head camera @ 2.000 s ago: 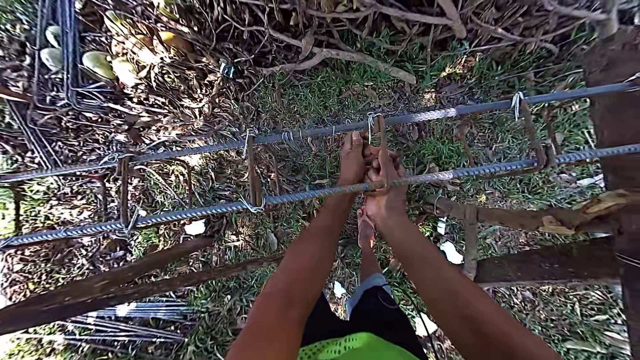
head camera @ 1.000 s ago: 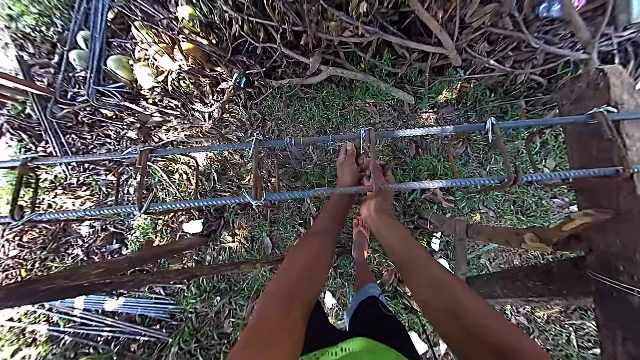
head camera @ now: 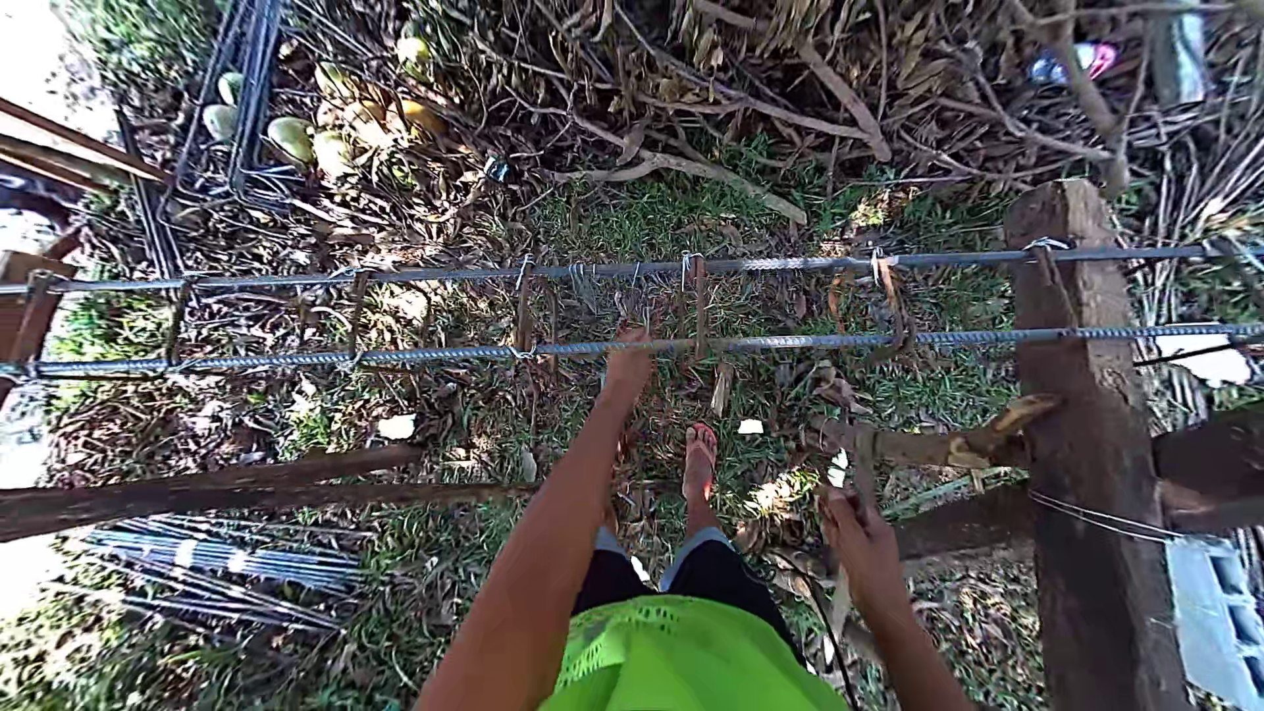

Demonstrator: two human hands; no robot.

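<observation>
Two long steel reinforcing bars (head camera: 454,355) run across the view, linked by rusty stirrups (head camera: 700,308) tied on with thin wire. My left hand (head camera: 630,357) is at the nearer bar, left of the central stirrup; its fingers are partly hidden and its grip is unclear. Short wire ends (head camera: 637,281) hang at the farther bar just beyond it. My right hand (head camera: 857,523) is away from the bars, low on the right, near a forked branch. Its fingers are bent, and whether they hold something small cannot be told.
A wooden post (head camera: 1086,415) stands under the bars at right, with a branch rail (head camera: 918,446) beside it. Poles (head camera: 227,484) lie at left, above bundled steel rods (head camera: 227,558). Green and yellow fruits (head camera: 291,138), bent rods and dry branches (head camera: 691,163) lie beyond. Concrete blocks (head camera: 1215,612) are at lower right.
My hands were together at the central stirrup; now they are apart. My right hand has moved back toward me and to the right, while my left stays near the bar, left of the stirrup.
</observation>
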